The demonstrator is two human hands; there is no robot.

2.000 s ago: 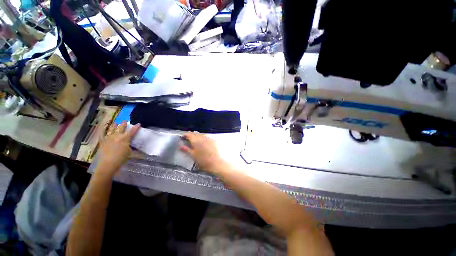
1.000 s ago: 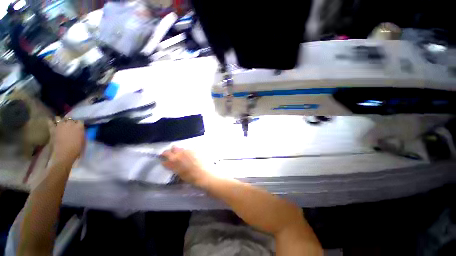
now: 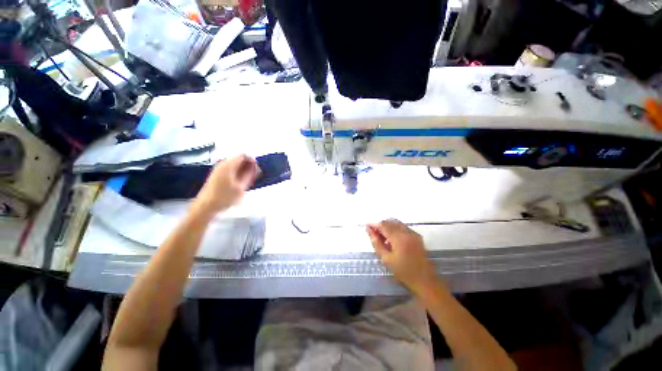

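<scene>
My left hand (image 3: pixel 231 181) is over the dark cut pieces (image 3: pixel 163 181), its fingers curled together; whether it pinches anything is hidden. A stack of pale cut pieces (image 3: pixel 218 238) lies fanned just below, and other pale pieces (image 3: pixel 138 153) lie above. My right hand (image 3: pixel 398 245) is low over the table, right of the pale stack and below the needle area, fingertips close together; I cannot tell if it holds anything. The white JACK sewing machine (image 3: pixel 421 148) stands at right, its needle and presser foot (image 3: pixel 351 176) above the bed.
Black-handled snips (image 3: pixel 446 172) lie under the machine arm. A dark cloth bundle (image 3: pixel 381 51) hangs above the head. Grey ruler tape (image 3: pixel 305 269) runs along the front edge. A beige machine (image 3: pixel 25 167) stands at far left. Paper stacks (image 3: pixel 163 40) lie behind.
Both hands have left the pale stack. My left hand moved right over the dark pieces, and my right hand moved right below the needle area. The pale stack now lies fanned and curved. The view shifted.
</scene>
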